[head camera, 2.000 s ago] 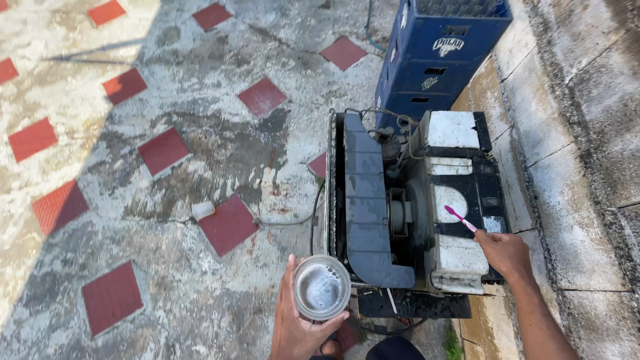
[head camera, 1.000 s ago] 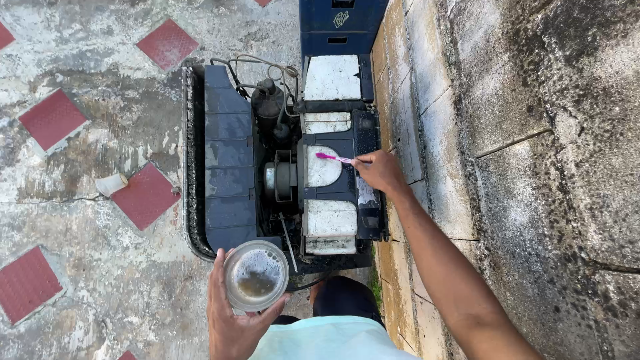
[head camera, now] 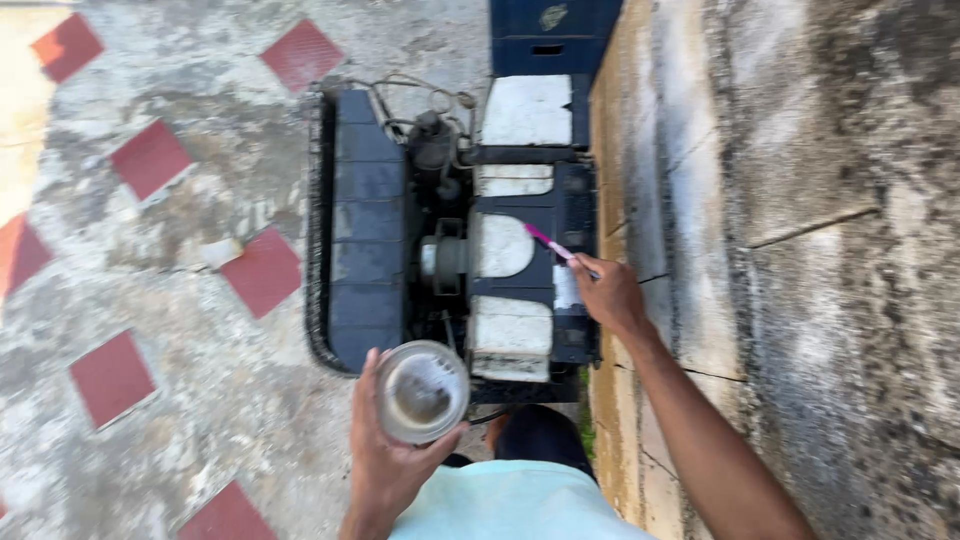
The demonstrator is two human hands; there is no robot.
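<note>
My left hand (head camera: 394, 450) holds a clear round container (head camera: 422, 392) with cloudy, foamy liquid in it, at the near edge of an opened outdoor unit of an air conditioner (head camera: 367, 217). A pink toothbrush (head camera: 551, 242) is gripped by its handle in my right hand (head camera: 609, 292). The brush head is at the rounded edge of a white foam piece (head camera: 501, 246) on the unit's right side; whether the bristles touch it is unclear. Between the dark finned coil side and the foam sit a motor (head camera: 442, 256) and a dark compressor with tubes (head camera: 435, 146).
A blue plastic crate (head camera: 551, 37) stands beyond the unit. A stained concrete block wall (head camera: 840, 285) runs along the right. On the left lies a worn concrete floor with red square tiles (head camera: 152, 160) and a small pale object (head camera: 220, 253) beside one tile.
The view has swung since two seconds ago. The toothbrush head has moved from the middle of the rounded white piece to its right edge. Both hands keep their hold.
</note>
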